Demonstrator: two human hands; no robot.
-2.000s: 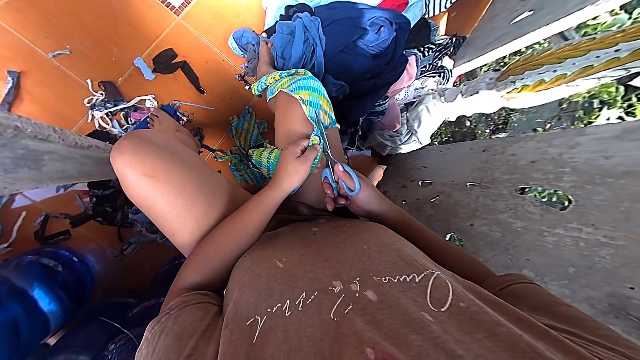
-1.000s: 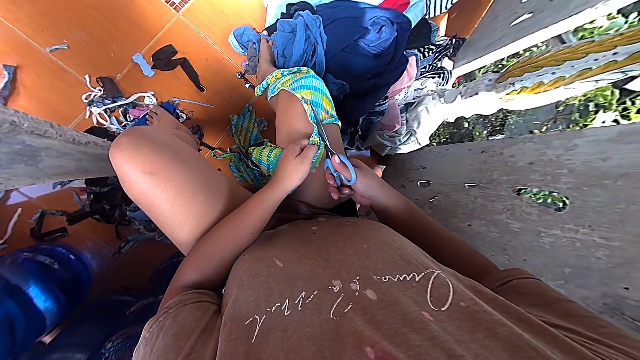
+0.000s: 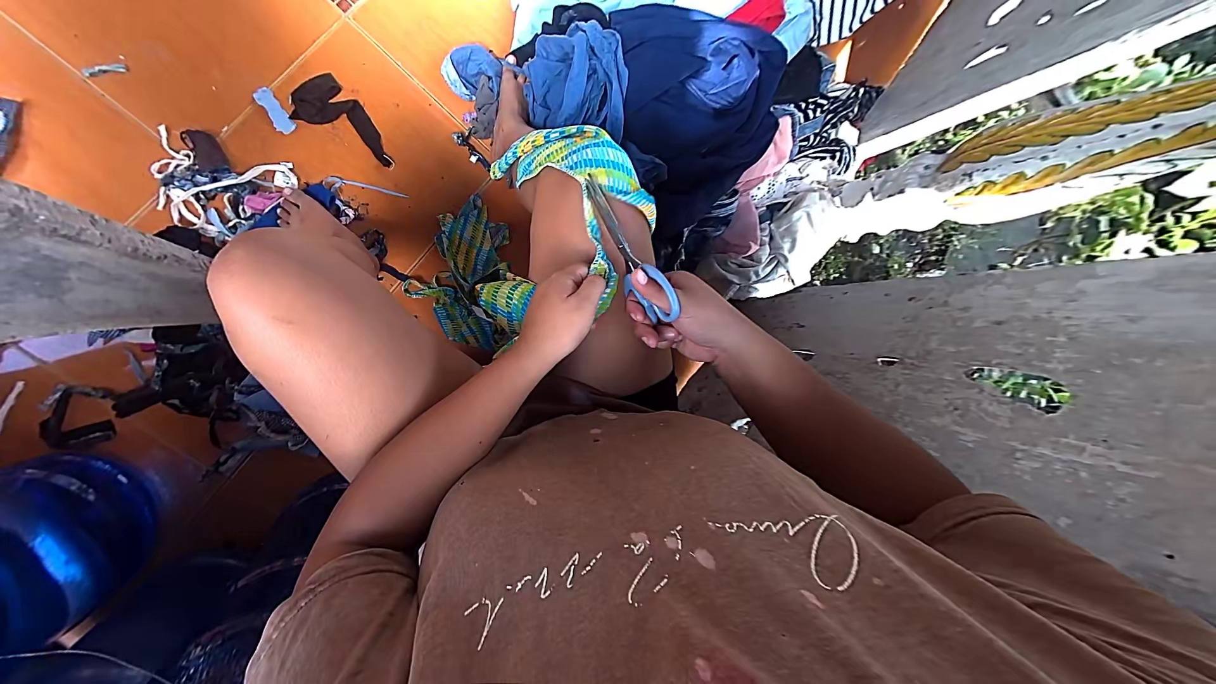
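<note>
My left hand (image 3: 568,306) pinches the edge of a blue, green and yellow patterned cloth (image 3: 579,152) that lies over my leg. Just to the right, my right hand (image 3: 682,315) holds scissors by their light-blue handles (image 3: 655,294). The metal blades point up and away from me, along the cloth's edge; whether they are fully closed cannot be told. More fabric of the same pattern (image 3: 470,275) lies on the floor between my legs.
Beyond my foot is a heap of dark blue clothes (image 3: 684,95). Cloth scraps and cords (image 3: 223,185) lie on the orange tiles (image 3: 399,47). Blue plastic bottles (image 3: 71,532) stand at lower left. A grey concrete wall (image 3: 950,380) with openings runs along the right.
The scissors in my right hand have moved slightly away from my body along the cloth, and their blades now reach farther up. My left hand still grips the cloth's edge.
</note>
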